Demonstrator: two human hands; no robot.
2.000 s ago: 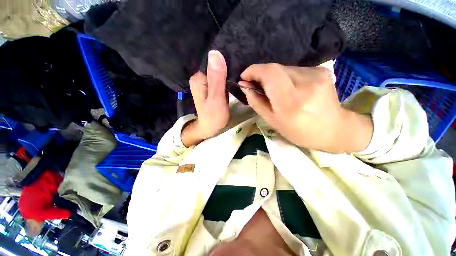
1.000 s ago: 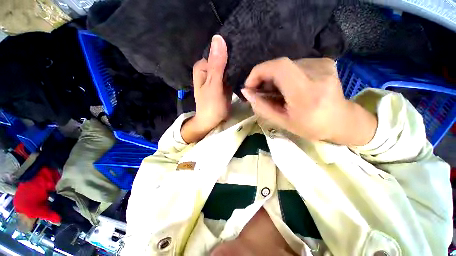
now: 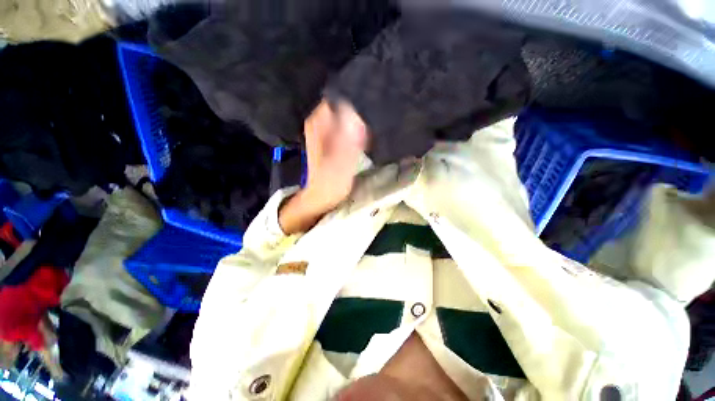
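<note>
A dark charcoal garment piece (image 3: 439,78) lies bunched across my lap at the top middle of the view. My left hand (image 3: 333,153) is at its near edge, blurred, with the thumb and fingers closed on the cloth. The fingertips are too smeared to show a seam or thread. My right hand is not visible; only its blurred cream sleeve (image 3: 678,243) shows at the right edge.
Blue slatted crates stand at the left (image 3: 141,117) and right (image 3: 541,164), with dark cloth inside. A pale grey surface (image 3: 611,27) crosses the top right. Someone in red (image 3: 35,305) is at the lower left.
My right hand has left the garment and swung out to the right, out of view. My left hand stays at the cloth, its raised thumb lower. The view has shifted slightly.
</note>
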